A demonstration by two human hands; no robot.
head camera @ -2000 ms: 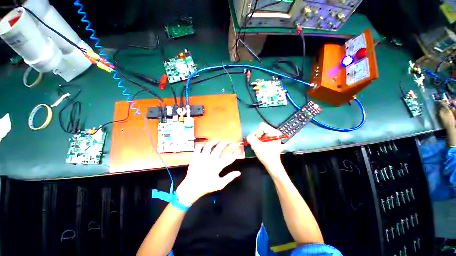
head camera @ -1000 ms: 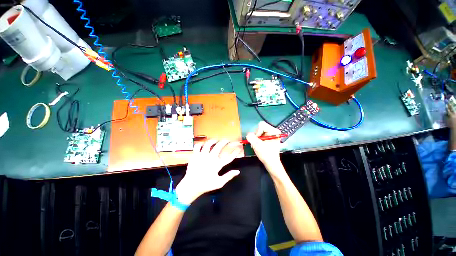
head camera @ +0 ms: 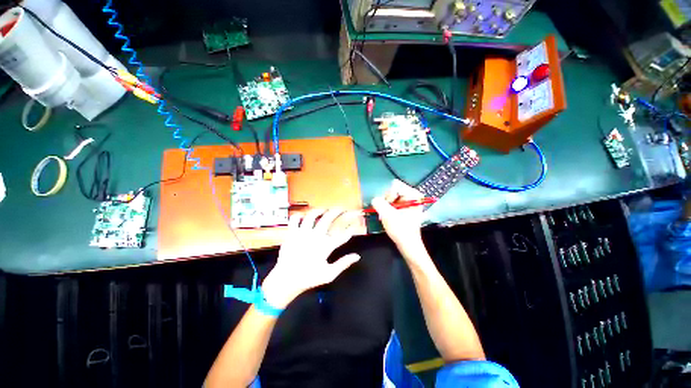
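Observation:
A pale circuit board lies on the orange-brown fixture base, against the black connector block with cables entering behind. My left hand, with a blue strap on its wrist, rests palm down at the board's lower right corner, fingers spread, holding nothing. My right hand is closed around a red pen-like tool beside the fixture's right edge. The tool points across towards my left hand. A black remote control lies just beyond my right hand.
More circuit boards lie at left, behind and right. A blue cable loops to the orange test box. Tape rolls and white cylinders are at left. A black rack stands below the bench edge.
The whole view has shifted slightly, so the bench things sit a little further left and up. Both hands keep nearly the same pose. At the far right, the other person's hand is no longer visible.

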